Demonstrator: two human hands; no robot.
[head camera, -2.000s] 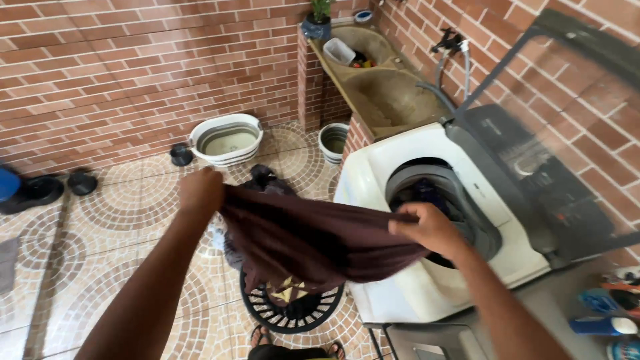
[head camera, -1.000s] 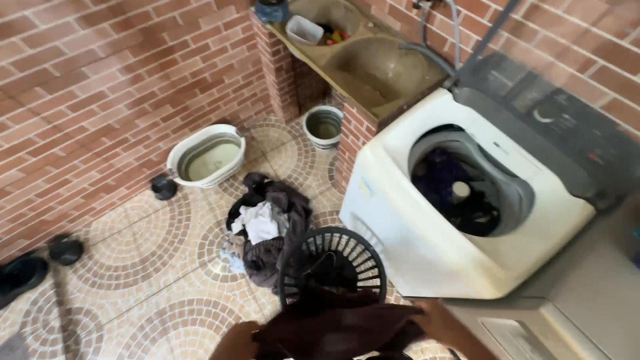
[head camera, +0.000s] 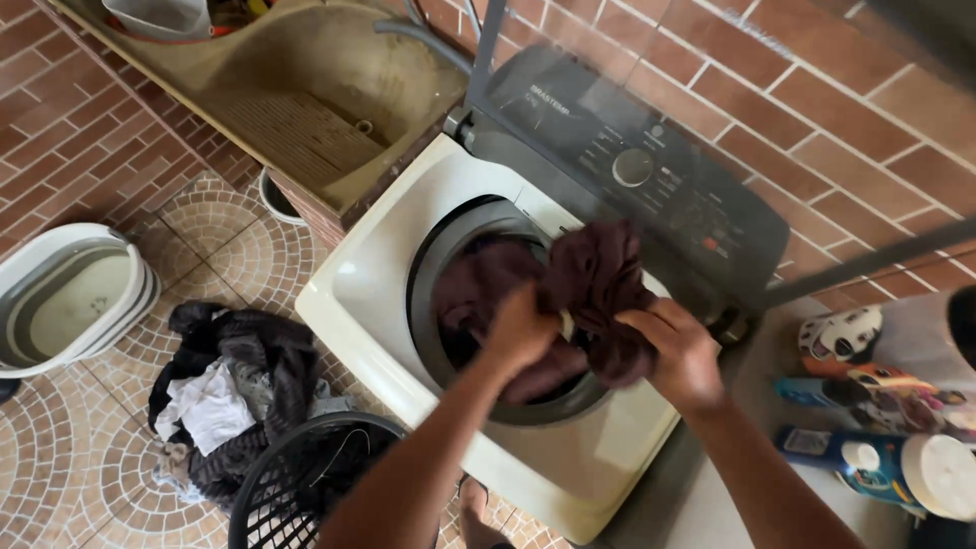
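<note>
A dark maroon garment (head camera: 595, 282) is bunched over the open drum of a white top-loading washing machine (head camera: 366, 282), with part of the cloth down inside the drum. My left hand (head camera: 526, 324) grips the cloth above the middle of the opening, slightly blurred. At the drum's right edge, my right hand (head camera: 675, 347) pinches the same garment between thumb and fingers. The machine's lid stands raised behind the dark control panel (head camera: 633, 168). What lies deeper in the drum is mostly hidden by the cloth.
A black laundry basket (head camera: 259, 465) and a pile of clothes (head camera: 221, 404) are on the tiled floor at left, near a collapsible tub (head camera: 126, 305). A washboard sink (head camera: 305, 137) adjoins the machine. Bottles (head camera: 877, 465) stand at right. One foot shows below the machine.
Both hands and the maroon garment have moved from above the black basket to the washing machine's opening. The garment was spread between my hands two seconds ago and is now bunched. The view has shifted toward the machine.
</note>
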